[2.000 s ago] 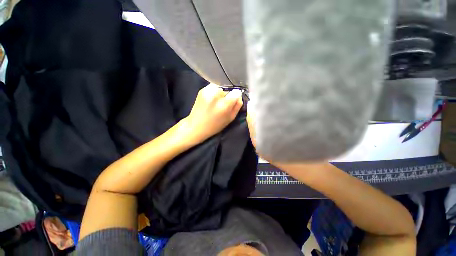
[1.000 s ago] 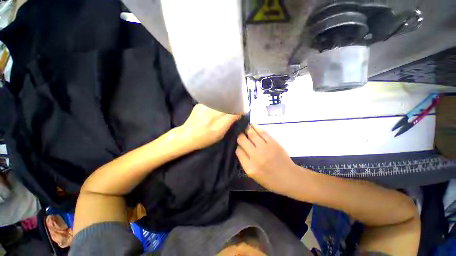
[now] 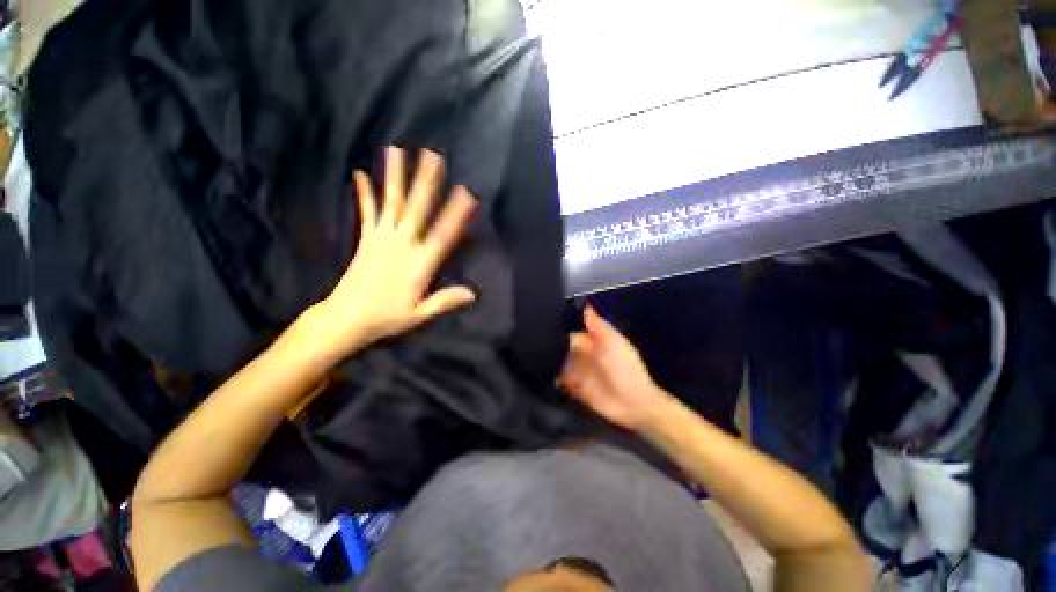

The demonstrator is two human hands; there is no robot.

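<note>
A large black garment body covers the left of the table and hangs over its front edge towards my lap. My left hand lies flat on the black cloth with its fingers spread. My right hand is below the table's front edge, at the right border of the black cloth. Its fingers are curled and slightly blurred, and I cannot tell whether they pinch the cloth.
Snips with blue and red handles lie at the right of the white table. A dark measuring scale runs along the front edge. A brown box stands at the right end. Grey-white and black pieces hang below right.
The view has shifted down, and the machine head is out of the picture. My left hand has left the cloth edge and spread on the garment. My right hand has moved below the table edge.
</note>
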